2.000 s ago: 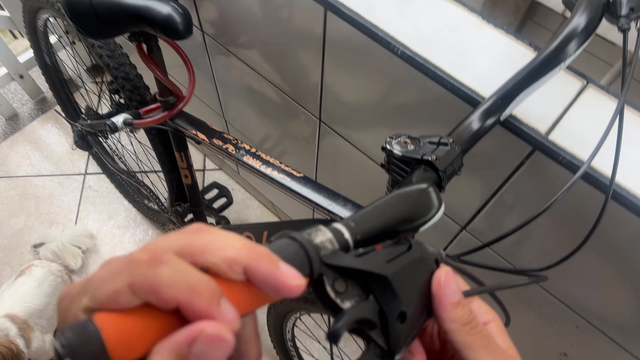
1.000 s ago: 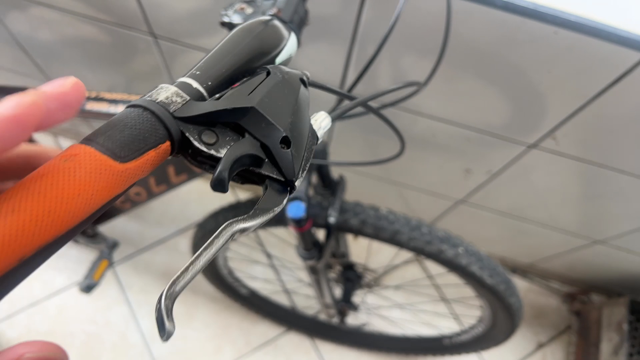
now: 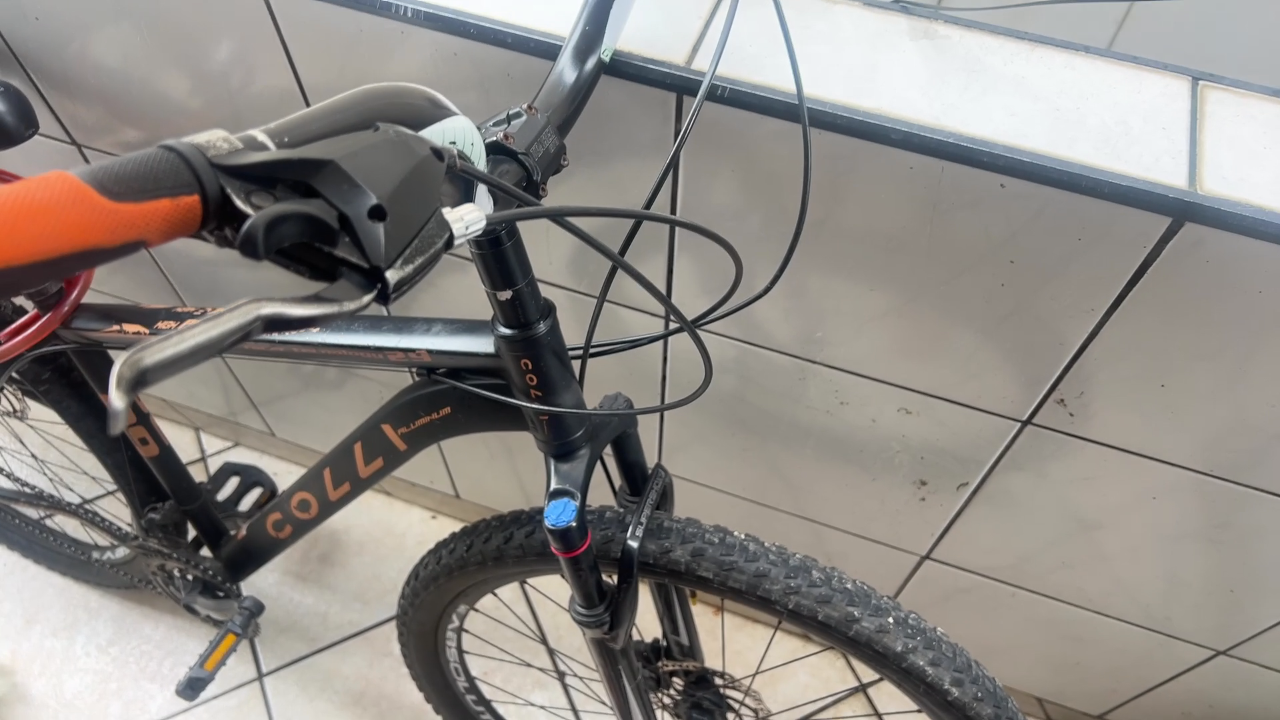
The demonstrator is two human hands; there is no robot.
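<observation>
Neither of my hands shows in the head view now. A black Colli mountain bike stands beside a tiled wall. Its orange and black handlebar grip (image 3: 100, 215) reaches in from the left edge. Next to the grip sits the black shifter and brake lever housing (image 3: 345, 190), with the bare metal brake lever (image 3: 215, 335) hanging below it. A silver barrel adjuster (image 3: 464, 223) joins the housing to a looping black cable (image 3: 738, 262). Behind are the handlebar stem (image 3: 535, 150) and the head tube (image 3: 540, 375). A blue cap (image 3: 561, 513) tops one fork leg.
The knobby front tyre (image 3: 800, 590) fills the lower middle. A pedal with a yellow reflector (image 3: 218, 648) is near the floor at lower left. The grey tiled wall (image 3: 850, 430) rises close behind the bike, topped by a white tiled ledge (image 3: 980, 110).
Both hands, at the grip and lever housing two seconds ago, have left the view; fingers still showed at the left edge one second ago. The view has shifted strongly.
</observation>
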